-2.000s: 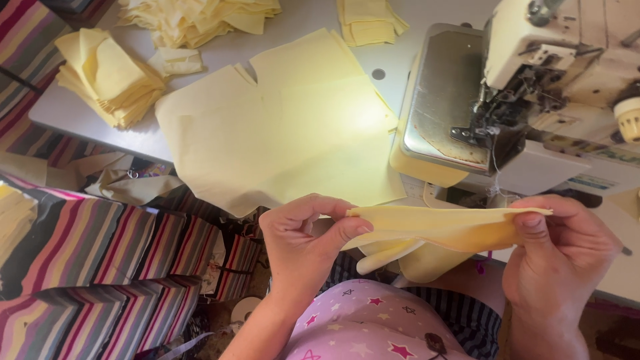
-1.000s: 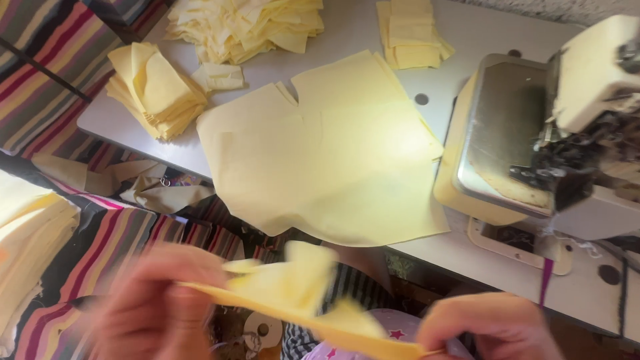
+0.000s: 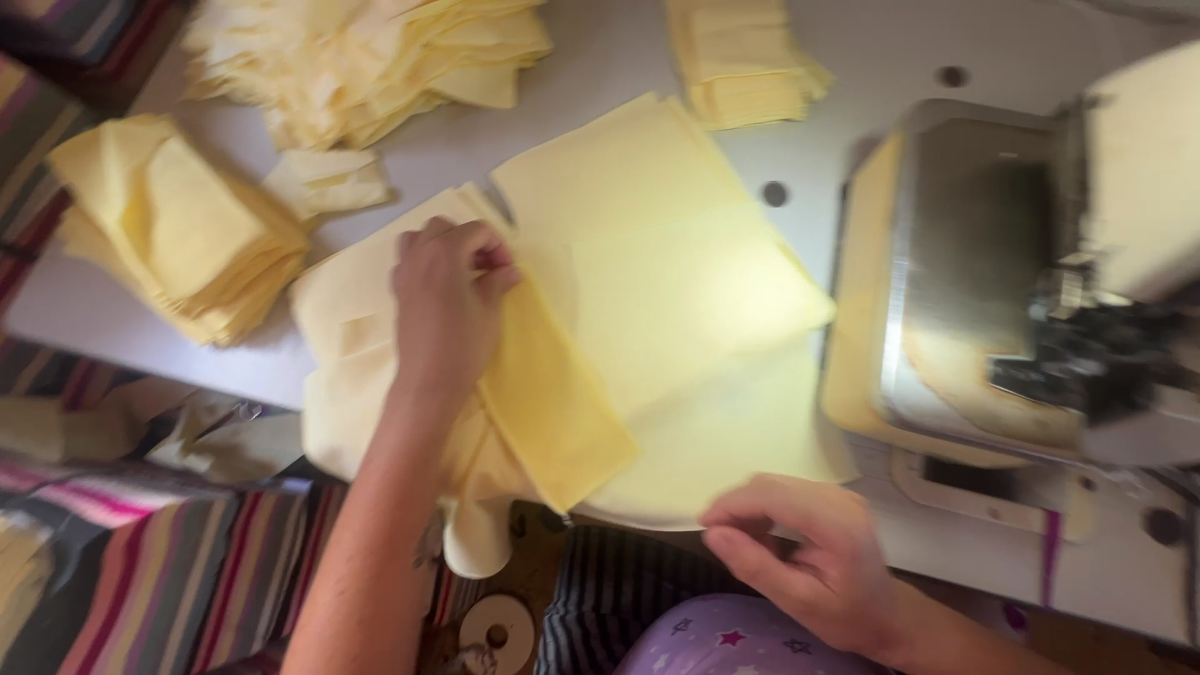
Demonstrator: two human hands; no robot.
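Observation:
My left hand [image 3: 450,291] pinches the top end of a folded yellow fabric strip [image 3: 558,403], which lies slantwise over large pale yellow cut fabric pieces [image 3: 656,262] on the white sewing table [image 3: 797,56]. Part of the held cloth hangs below the hand, over the table's front edge. My right hand [image 3: 806,553], blurred, is at the front edge near the lower rim of the large pieces, fingers curled and apart, with nothing seen between them. To the right stands an industrial sewing machine [image 3: 1106,347] with a metal plate [image 3: 975,281].
A stack of folded yellow fabric pieces [image 3: 187,234] sits at the left, with a loose heap [image 3: 366,56] behind it. Another small stack [image 3: 745,66] lies at the back. Striped cloth [image 3: 187,572] hangs at lower left; a spool or roll [image 3: 497,633] is below the table.
The yellow strip, earlier held between both hands near my lap, now lies partly on the large fabric pieces. My left hand has moved up onto the table; my right hand has let go of the strip.

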